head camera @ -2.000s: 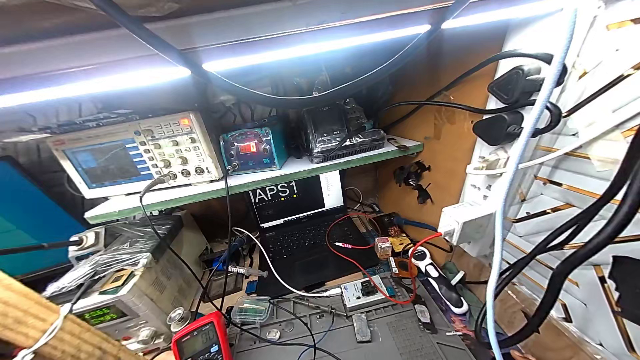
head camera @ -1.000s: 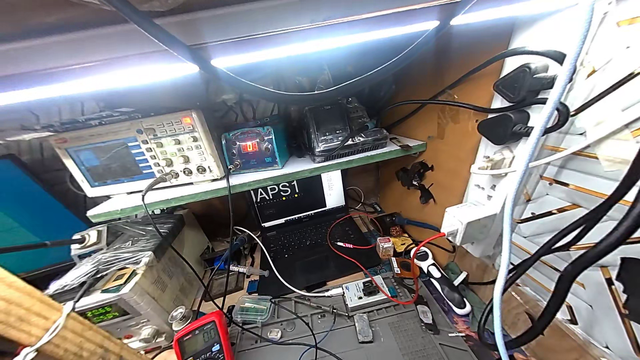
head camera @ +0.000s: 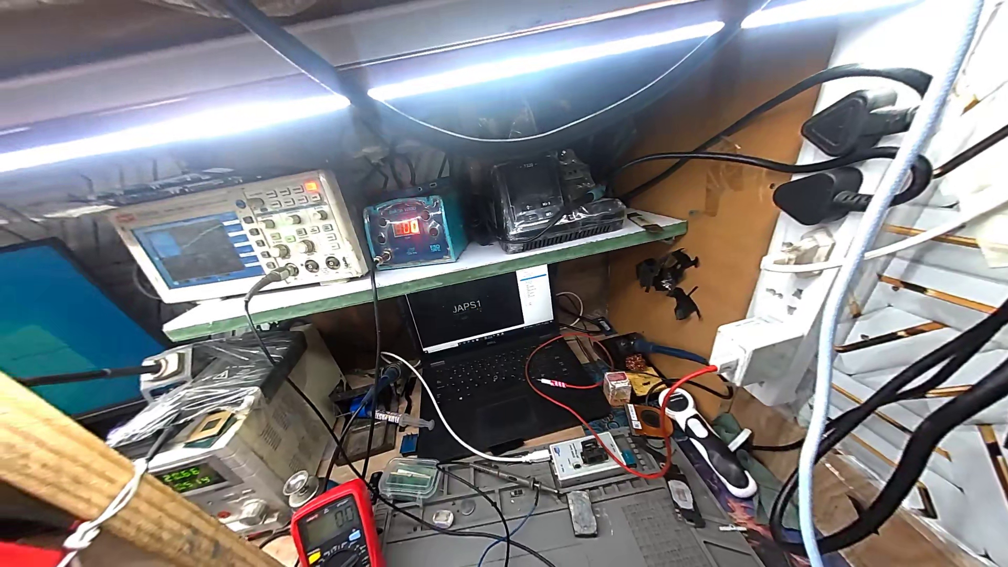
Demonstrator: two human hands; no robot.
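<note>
Neither my left hand nor my right hand is in the head view. A black laptop (head camera: 492, 386) stands open under the shelf, its screen lit. In front of it, a white chip programmer box (head camera: 587, 459) with a white cable plugged in lies on a grey repair mat (head camera: 614, 512). A red multimeter (head camera: 339, 524) is at the bottom edge, left of centre. Between the two are a clear plastic box (head camera: 409, 479) and a probe. A small grey metal block (head camera: 583, 514) lies just below the programmer.
An oscilloscope (head camera: 244, 236) and a teal soldering station (head camera: 415, 228) sit on the green-edged shelf (head camera: 441, 277). A bench power supply (head camera: 236, 449) is at left, behind a wooden beam (head camera: 118, 480). Black plugs (head camera: 819, 197) and thick cables hang at right.
The lettering on the laptop screen has become smaller. No object on the bench has plainly moved.
</note>
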